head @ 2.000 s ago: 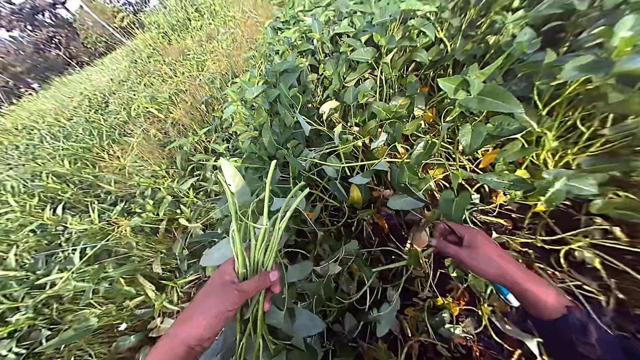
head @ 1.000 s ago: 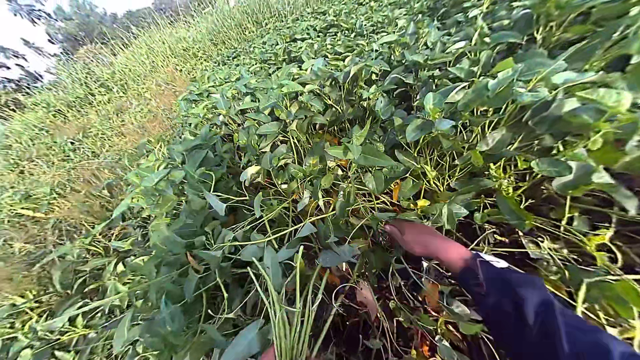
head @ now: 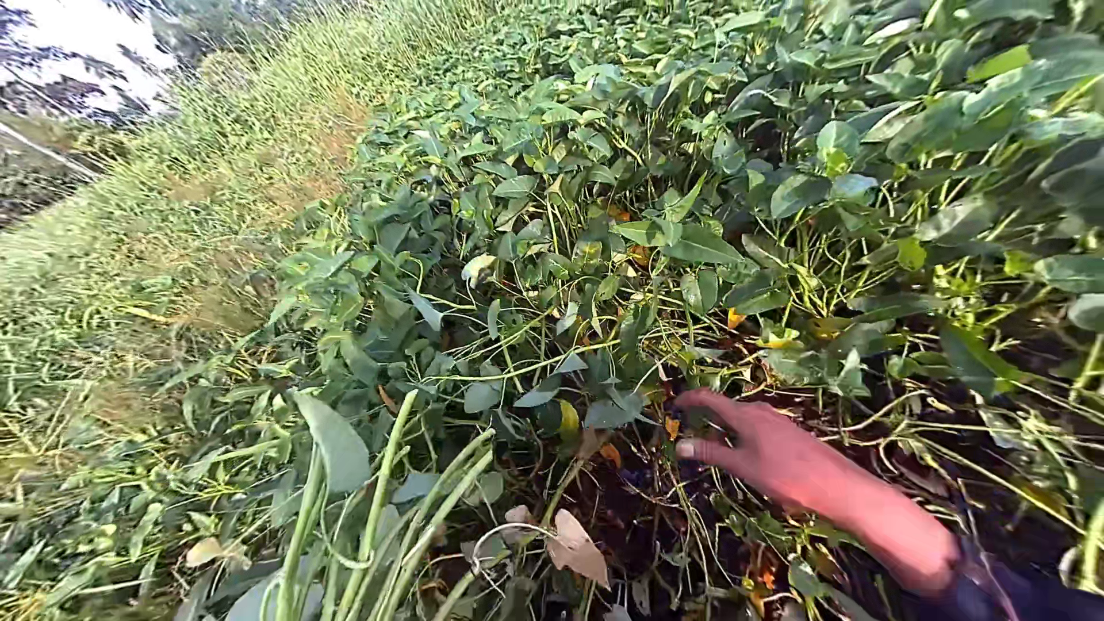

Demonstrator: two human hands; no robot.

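My right hand [head: 759, 448] reaches in from the lower right, thumb and fingers apart, at the edge of a dark gap among leafy green vines [head: 535, 345]. Thin stems hang just by its fingertips, and nothing shows between them. A dark sleeve [head: 992, 578] covers the forearm. At the lower left stands a bundle of long green stems [head: 379, 517] with a broad leaf [head: 336, 444] beside it. My left hand is out of view below the frame. A dry brown leaf [head: 578, 548] lies between the bundle and my right hand.
Dense heart-shaped foliage [head: 621, 112] spreads ahead and to the right. Tall grass [head: 216, 190] slopes up on the left. Loose, tangled stems [head: 949, 431] lie right of my hand, with yellow leaves scattered among them. Trees stand at the far upper left.
My left hand, seen two seconds ago around the stem bundle, has left the view. My right hand's thumb and fingers now show apart near the dark gap. The view has shifted.
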